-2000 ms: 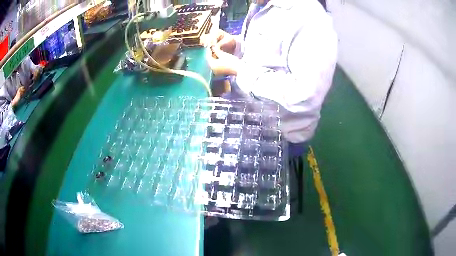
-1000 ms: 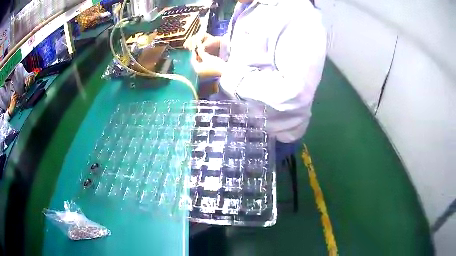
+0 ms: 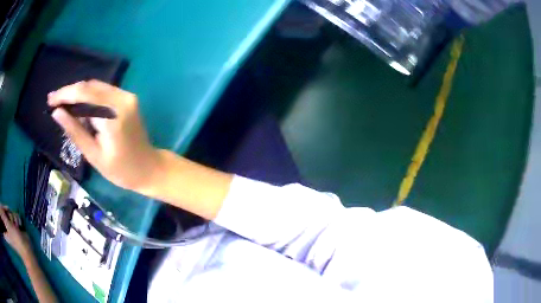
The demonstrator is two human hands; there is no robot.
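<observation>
My right hand (image 3: 113,133) is over the black tray (image 3: 44,83), with its fingers closed around dark, slim tweezers (image 3: 89,110) whose tips are hard to make out. Tiny silvery pieces (image 3: 70,152) lie at the near end of the tray. Black strips (image 3: 37,183) lie beside it. The pale fixture (image 3: 89,237), with dark blocks and a small blue fitting, sits near the bench edge. My left hand (image 3: 13,228) is at the left rim, small and partly cut off; what it holds is unclear.
The front edge of the green-teal bench (image 3: 234,59) runs diagonally. A clear blister tray (image 3: 379,29) juts past it at the top. A thin pale tube (image 3: 160,241) runs from the fixture toward my sleeve. Green floor with a yellow line (image 3: 430,127) is at right.
The view has swung down and rotated from the neighbouring worker to my own place. Both my hands, the black tray and the fixture have come into view; the bag has left it.
</observation>
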